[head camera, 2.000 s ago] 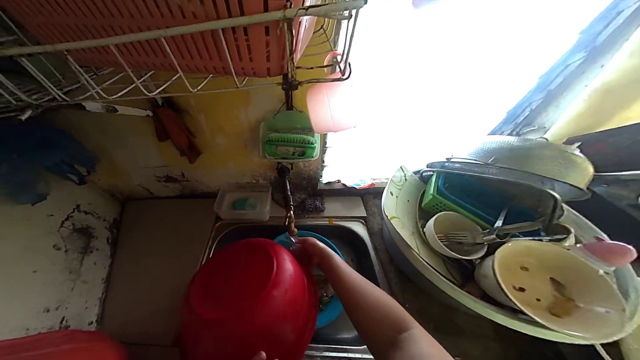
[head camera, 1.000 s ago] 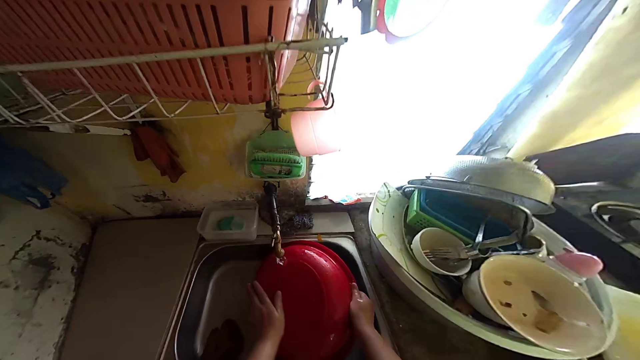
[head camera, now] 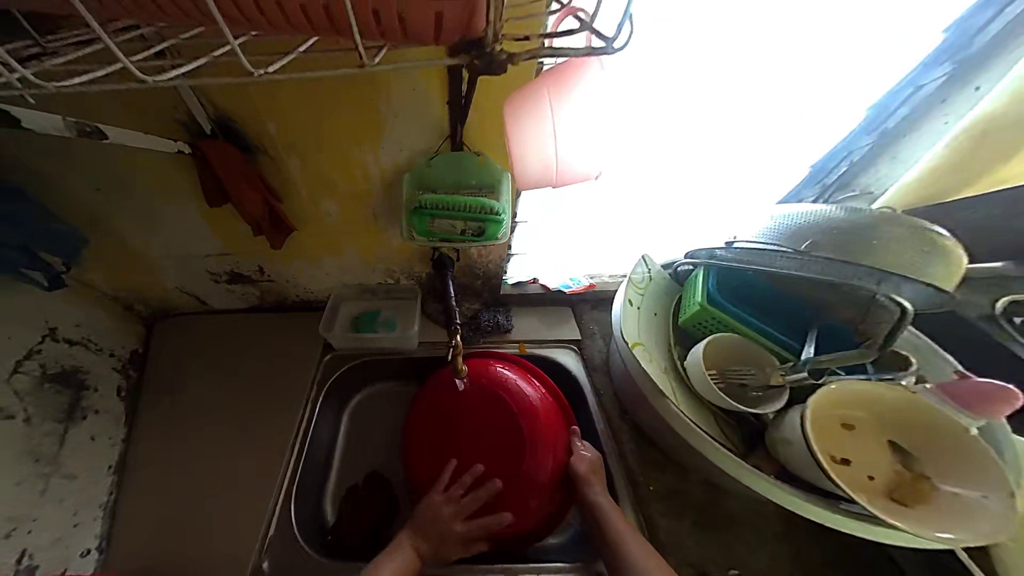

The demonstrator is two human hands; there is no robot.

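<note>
A red plastic basin (head camera: 496, 432) lies bottom up in the stainless steel sink (head camera: 352, 400), beneath the brass faucet (head camera: 457, 358), where a little water shows at the spout. My left hand (head camera: 460, 516) rests flat on the basin's underside with its fingers spread. At the basin's right side, my right hand (head camera: 586, 468) grips the edge, thumb uppermost. A dark, reddish item (head camera: 364, 512) lies in the sink's lower left corner; what it is cannot be told.
Right of the sink stands a large basin (head camera: 640, 400) piled with dirty bowls, forks and a colander (head camera: 864, 240). Behind the sink are a clear plastic tub (head camera: 372, 318) and a dark scouring pad (head camera: 490, 322). A green brush holder (head camera: 456, 200) hangs above; a wire rack (head camera: 240, 72) overhangs the left.
Two seconds ago the red basin was held left of and over the sink, with a blue round item visible in the sink. Now the basin is under the faucet. My left hand has moved onto its underside.
</note>
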